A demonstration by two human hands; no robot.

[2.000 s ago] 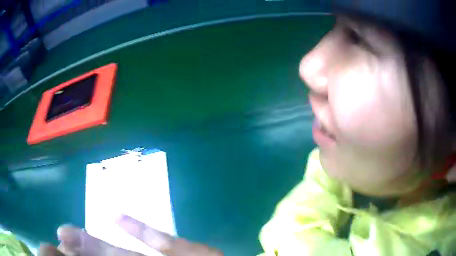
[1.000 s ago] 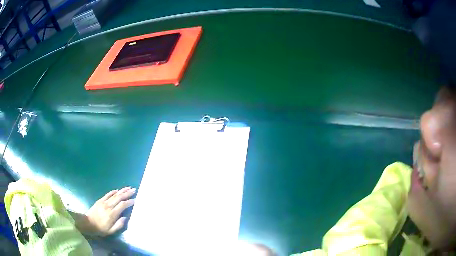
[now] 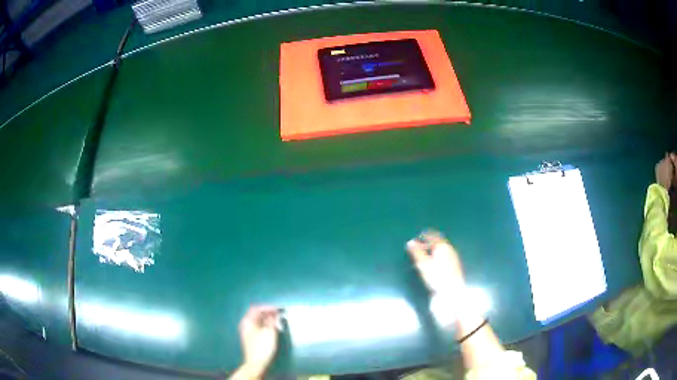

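A tablet point(image 3: 376, 70) with a lit screen of text and coloured buttons lies on an orange foam pad point(image 3: 304, 115) on the green bench. My left hand point(image 3: 260, 335) is low over the near part of the bench. Its fingers are pinched together with a small dark thing at the tips. My right hand point(image 3: 438, 263) is further right and further forward, below the pad in view. Its fingers are curled and blurred, with a small greyish spot at the tips that I cannot identify. Neither hand touches the tablet or pad.
A clipboard point(image 3: 560, 241) with a white sheet lies on the bench at right. A crumpled clear plastic bag point(image 3: 128, 239) lies at left, beside a dark bench seam point(image 3: 73, 278). A grey ribbed block point(image 3: 167, 13) is at the far left. Another person's yellow sleeve point(image 3: 657, 230) and hand show at the right edge.
The view has swung left, so the pad and clipboard appear further right. The tablet screen, dark before, is now lit. Two hands now show over the bench, away from the clipboard.
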